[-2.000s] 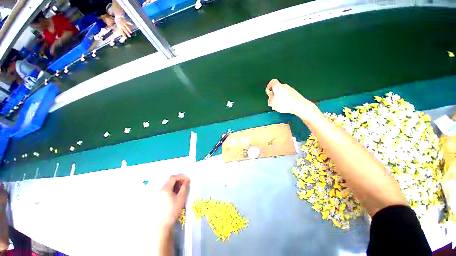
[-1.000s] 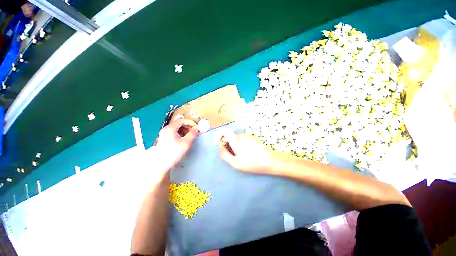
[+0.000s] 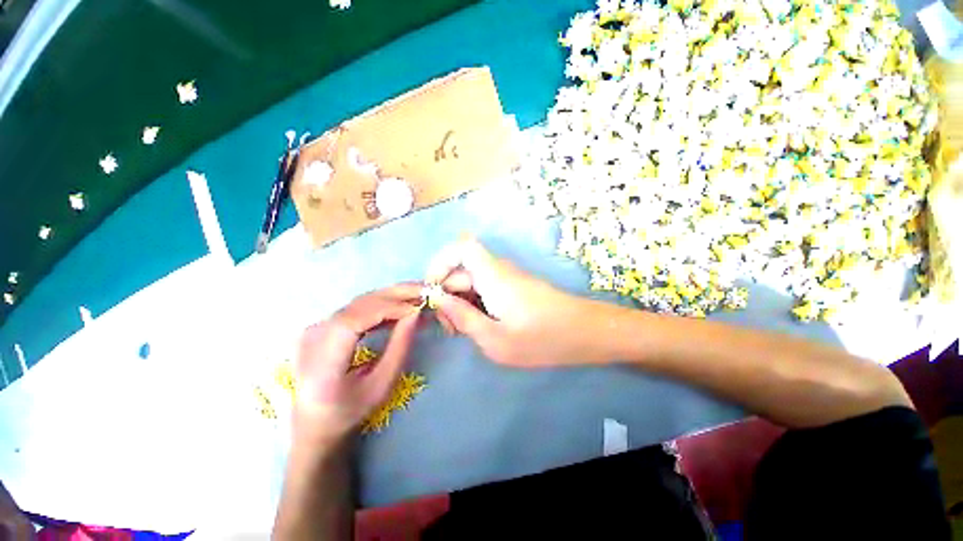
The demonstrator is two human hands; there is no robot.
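Note:
My left hand [image 3: 348,359] and my right hand [image 3: 507,312] meet at the fingertips over the grey-white sheet. A small yellow-and-white moulded piece [image 3: 432,295] is pinched between the fingertips of both hands. Whether a separate small yellow part is there too is too small to tell. A low pile of small yellow parts [image 3: 393,406] lies under and beside my left hand, partly hidden by it. The large heap of yellow-and-white pieces [image 3: 739,159] lies at the right, beyond my right forearm.
A cardboard pad [image 3: 454,159] with a white disc [image 3: 394,198] and white scraps lies beyond my hands. A slim dark tool [image 3: 277,201] lies at its left end. The green conveyor [image 3: 243,63] carries spaced pieces. A clear bag [image 3: 945,190] is at the far right.
My right hand came back from over the belt. Both hands have since come together on the small piece. The view has shifted down and closer to the bench.

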